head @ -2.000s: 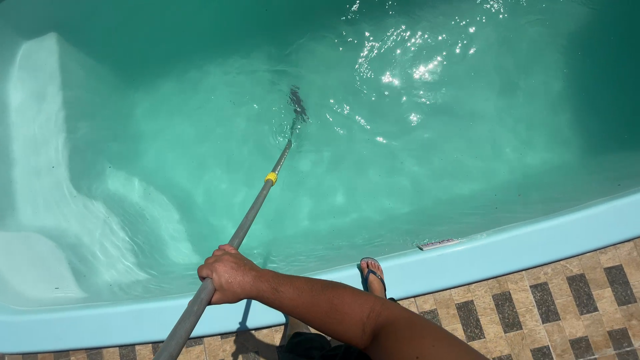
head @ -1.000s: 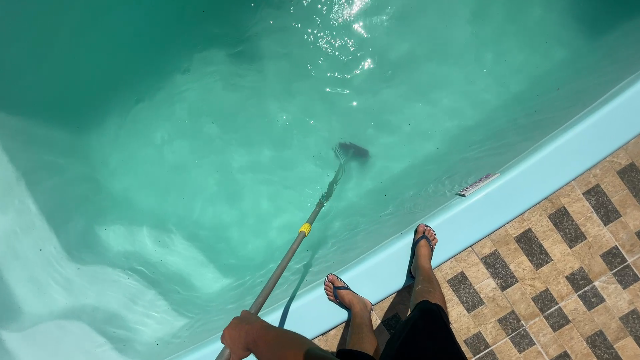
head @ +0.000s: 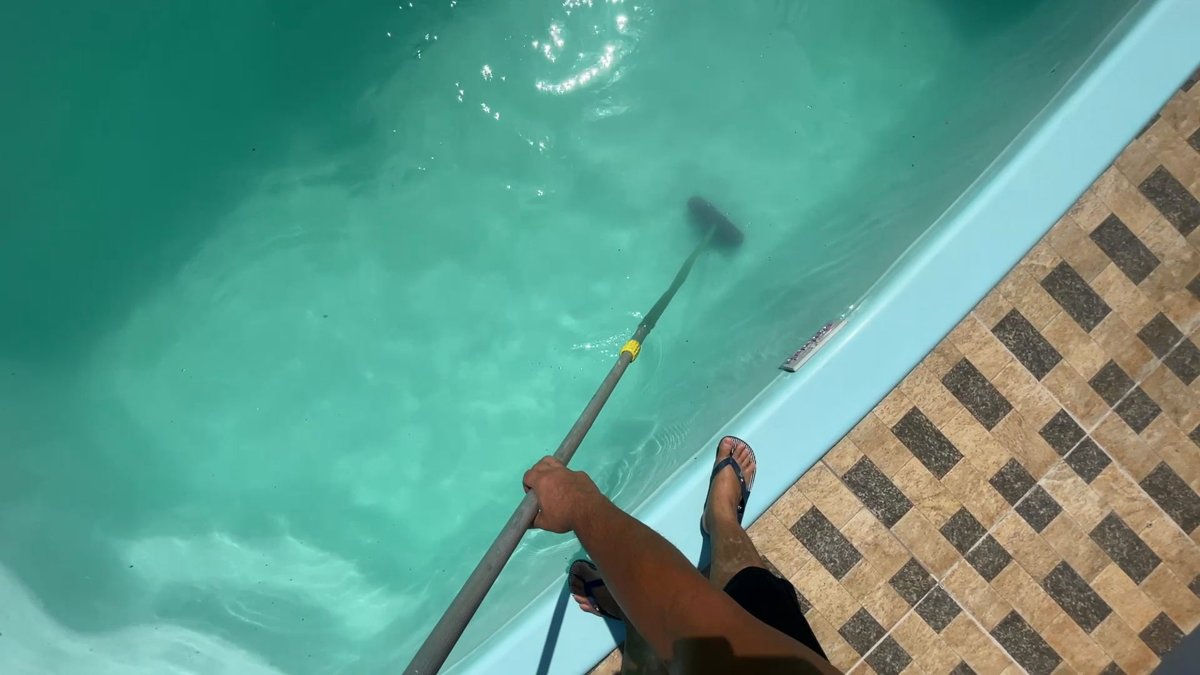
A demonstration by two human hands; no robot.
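Note:
My right hand [head: 561, 495] is closed around a grey telescopic pole [head: 502, 553], which slants from the bottom edge up to the right over the pool water. A yellow collar [head: 630, 350] sits on the pole just above the waterline. Beyond it, the thinner section runs underwater to a wide, dark pool-brush head [head: 714, 223], blurred by cloudy green water. The pole's near end runs out of the frame. My left hand is not in view.
The pool's light blue rim [head: 900, 328] runs diagonally, with tan and dark tiled paving [head: 994, 487] on its right. My flip-flopped feet [head: 729, 483] are at the rim. A narrow, patterned strip [head: 814, 345] lies against the pool's inner edge. Pale submerged shapes show at lower left.
The dark head has shifted rightward toward the pool's near wall, relative to the rim strip. My right hand stays on the pole. The view has turned, so the rim slants more steeply.

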